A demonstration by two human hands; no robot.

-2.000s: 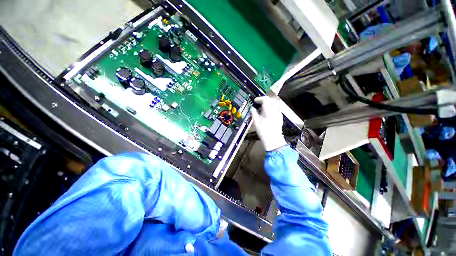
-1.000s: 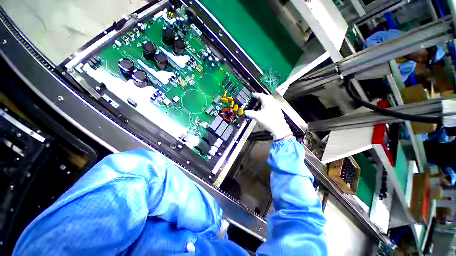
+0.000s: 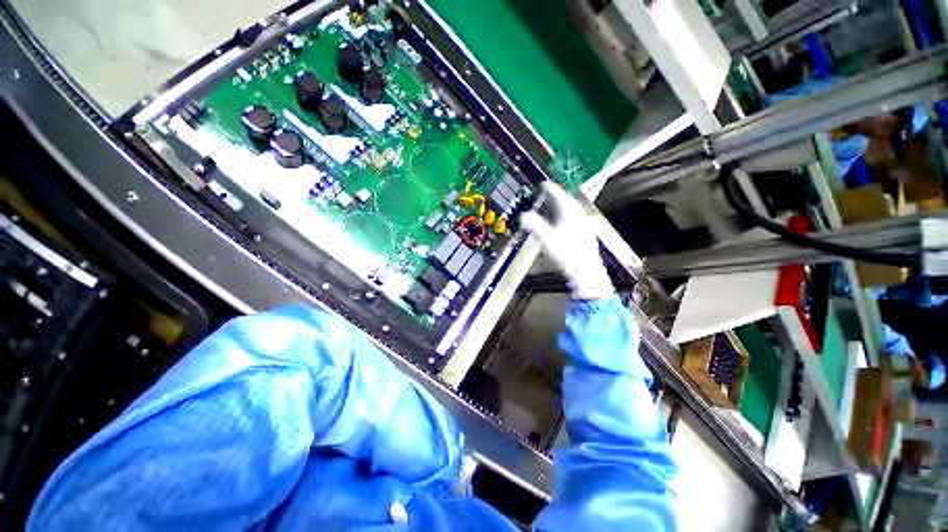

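Note:
A large green circuit board (image 3: 405, 197) lies in a black carrier frame (image 3: 312, 265) on the conveyor. It bears black round cylinders (image 3: 308, 89), silvery strips, yellow parts (image 3: 473, 194), a red-orange ring (image 3: 473, 232) and grey blocks (image 3: 458, 251). My right hand (image 3: 567, 237), in a white glove, is at the frame's right corner, fingertips by a small dark piece beside the grey blocks. The hand is blurred, and its grip cannot be made out. My left sleeve is at the lower left; my left hand is not visible.
Conveyor rails (image 3: 135, 197) run along both sides of the frame. An opening (image 3: 520, 348) lies beyond its lower right end. A green mat (image 3: 530, 78) and shelves stand beyond, with a small brown component box (image 3: 715, 369). Dark carriers (image 3: 47, 343) are at the left.
My right hand stays at the frame's corner, with its fingers shifted and more blurred than before. The view has shifted slightly. The board keeps its place in the frame.

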